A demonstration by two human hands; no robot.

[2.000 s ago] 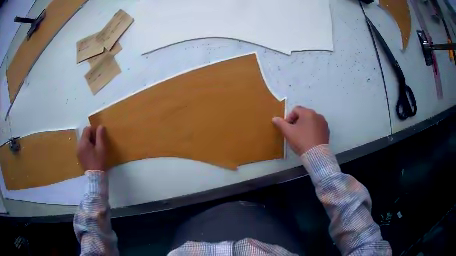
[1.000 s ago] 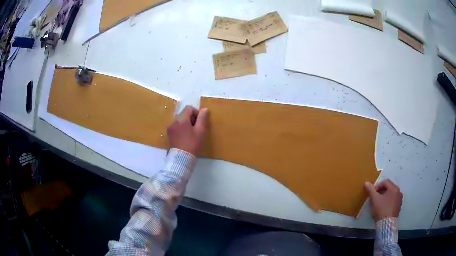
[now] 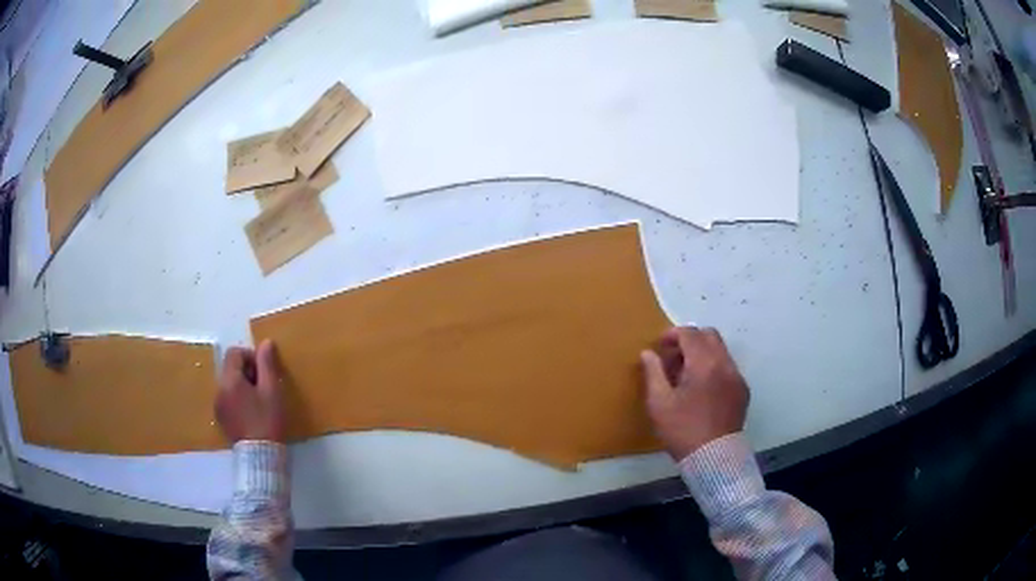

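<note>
A tan-orange card pattern (image 3: 466,346) lies flat on white fabric plies (image 3: 653,278), which show as a thin white rim along its far edge and upper right edge. My left hand (image 3: 249,388) pinches the left end between thumb and fingers. My right hand (image 3: 695,386) pinches the right edge near the notch, its thumb on the card; the fingers hide part of that edge. A larger white panel stack (image 3: 602,125) lies just beyond the pattern.
Brown paper tickets (image 3: 295,165) overlap at far left. Shears (image 3: 926,272) and a dark bar weight (image 3: 833,76) lie right. Clamped patterns lie left (image 3: 114,386), far left (image 3: 159,114); a narrow curved one (image 3: 932,97) lies far right. The table edge (image 3: 454,528) is near me.
The view swung left and then back right, bringing the shears back into full view and showing the bar weight. Both hands keep to the same ends of the pattern, which has not clearly moved.
</note>
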